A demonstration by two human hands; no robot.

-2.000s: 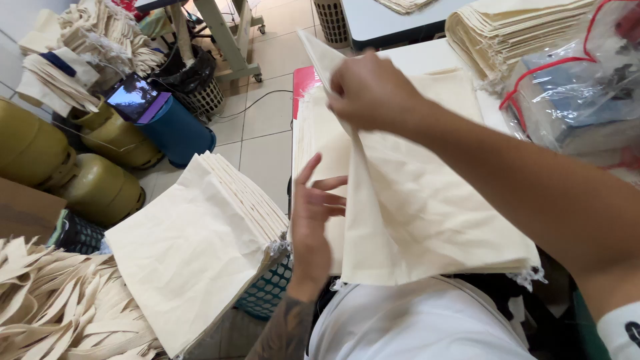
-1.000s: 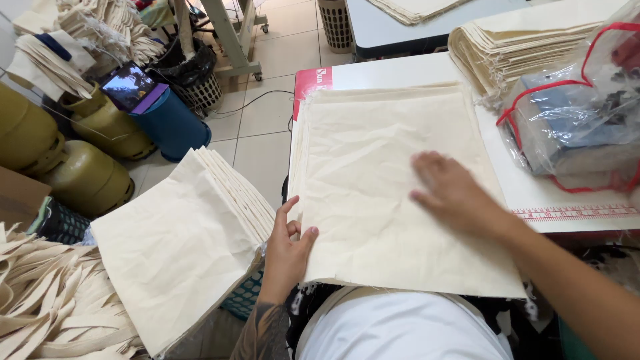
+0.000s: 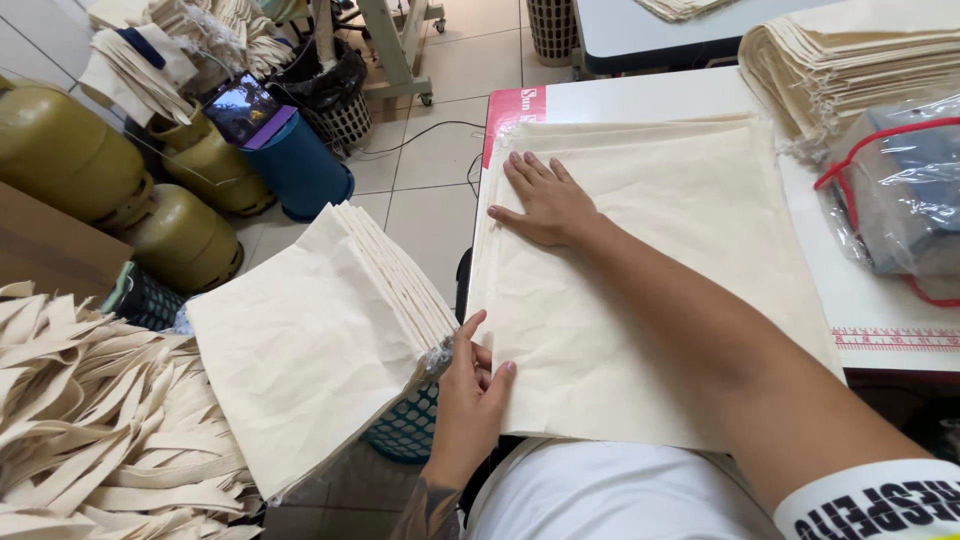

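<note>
A stack of cream fabric panels [image 3: 660, 300] lies on the white table, its near edge at my lap. My right hand [image 3: 551, 202] rests palm down, fingers spread, on the top panel near its far left corner. At the near left edge, my left hand [image 3: 476, 382] has its thumb on top of the fabric and its fingers along the side; whether it grips the edge cannot be told. To the left, another pile of cream fabric panels [image 3: 307, 337] sits over a teal plastic basket [image 3: 409, 424].
Cream fabric strips [image 3: 112, 427] heap at the lower left. Gas cylinders [image 3: 184, 240] and a blue bin [image 3: 300, 165] with a phone on it [image 3: 244, 109] stand beyond. Folded fabric [image 3: 847, 67], a clear plastic bag with red trim [image 3: 900, 195] and a printed ruler [image 3: 892, 339] are on the right.
Two seconds ago my right hand held up a fabric panel; that panel then lay flat. My right hand has since moved from the middle of the stack to its far left corner.
</note>
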